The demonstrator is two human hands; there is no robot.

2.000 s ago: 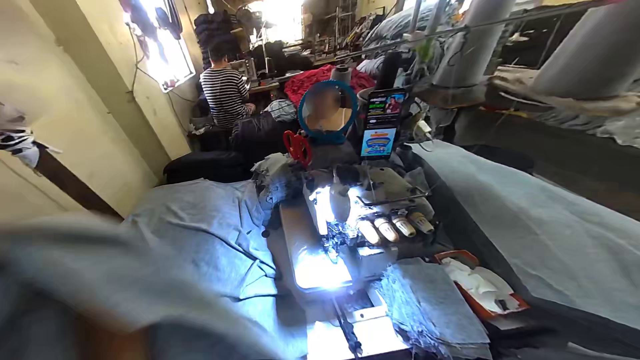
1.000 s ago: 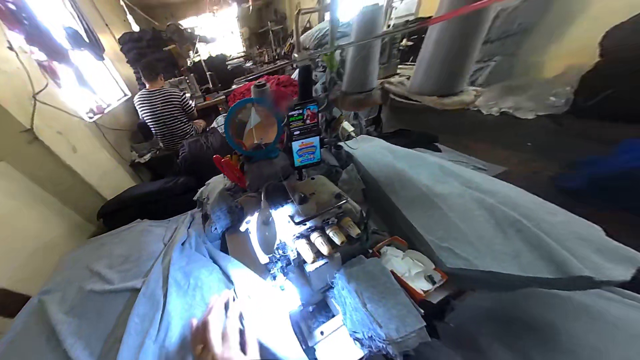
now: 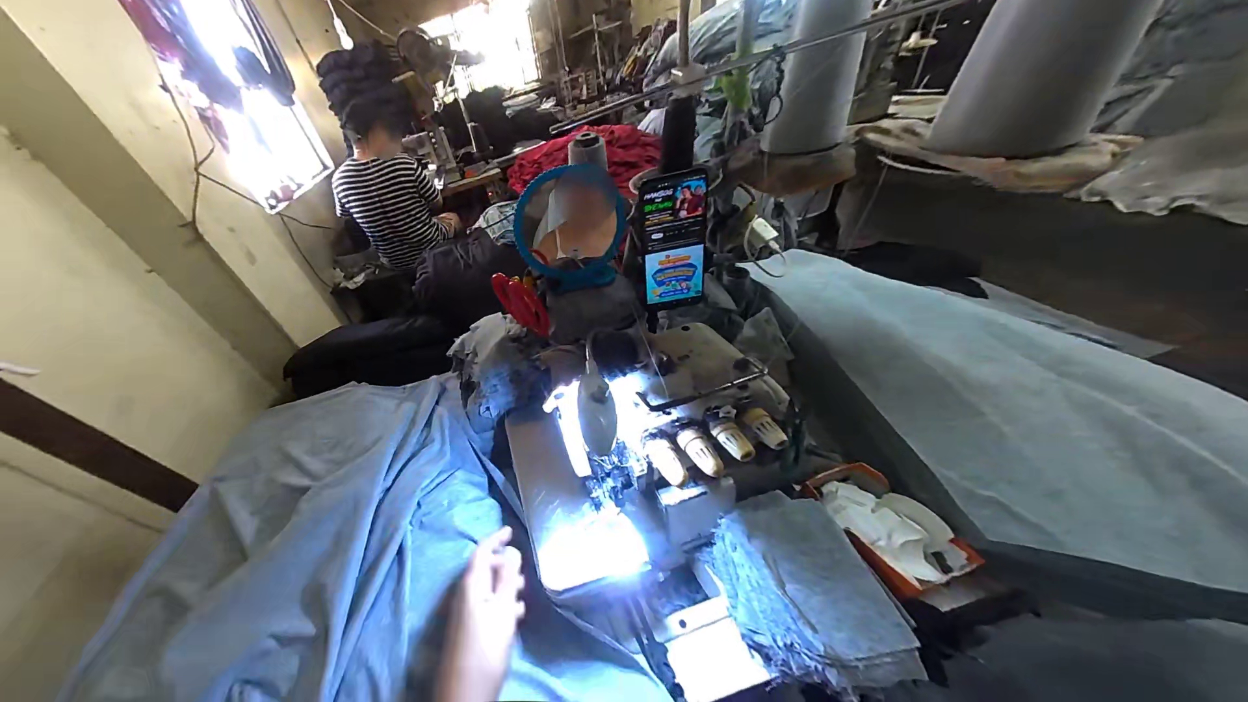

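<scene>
My left hand [image 3: 490,593], blurred, is low in the view, over or against the light blue-grey fabric [image 3: 331,526] left of the overlock sewing machine. Whether its fingers grip the cloth cannot be told. My right hand is out of view. Just right of my left hand, the machine's bed plate [image 3: 590,551] glares under a bright lamp. Cream tension dials [image 3: 729,439] line the machine's front. A stack of cut grey fabric pieces [image 3: 804,585] lies at its right.
An orange tray [image 3: 858,478] with white pieces sits at the right, beside long pale fabric [image 3: 1033,390]. Behind the machine are red-handled scissors [image 3: 522,304], a blue-framed mirror [image 3: 520,229] and a phone [image 3: 674,239]. A person in a striped top [image 3: 385,210] sits further back.
The blurred cloth raised at the lower left two seconds ago is no longer raised there. My left hand, absent then, shows low over the fabric one second ago and now. The view has swung.
</scene>
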